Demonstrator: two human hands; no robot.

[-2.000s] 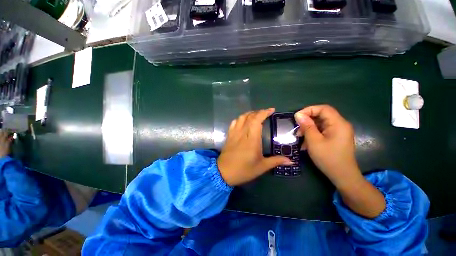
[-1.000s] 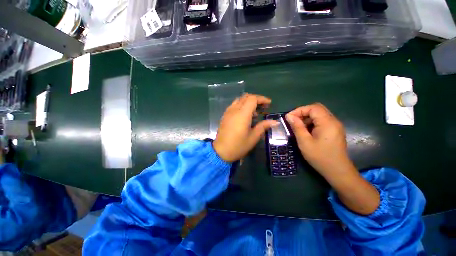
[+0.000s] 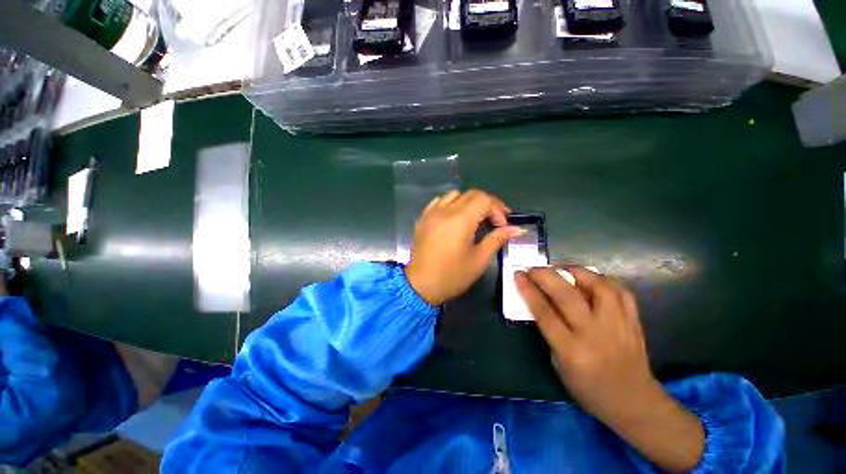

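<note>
A black keypad phone point(image 3: 529, 220) lies upright in line with my view on the green bench mat. A white card point(image 3: 516, 302) covers its keypad and lower part. My right hand point(image 3: 598, 338) holds the card from the right; small white bits show between its fingers. My left hand point(image 3: 453, 243) is at the phone's upper left, thumb and fingertip close together over the top of the screen; whether they pinch film cannot be told. A clear film strip point(image 3: 422, 185) lies flat, partly under my left hand.
Stacked clear blister trays point(image 3: 464, 91) with several black phones stand at the back. A long whitish strip point(image 3: 223, 227), a white slip point(image 3: 155, 137) and another slip point(image 3: 78, 199) lie left. A grey box point(image 3: 821, 116) is far right. Another person's blue sleeve point(image 3: 56, 380) shows at left.
The white card with the small round cap has left its place at the right. My right hand has moved down from the screen to the keypad, holding a white card. My left fingertips stay near the screen's top.
</note>
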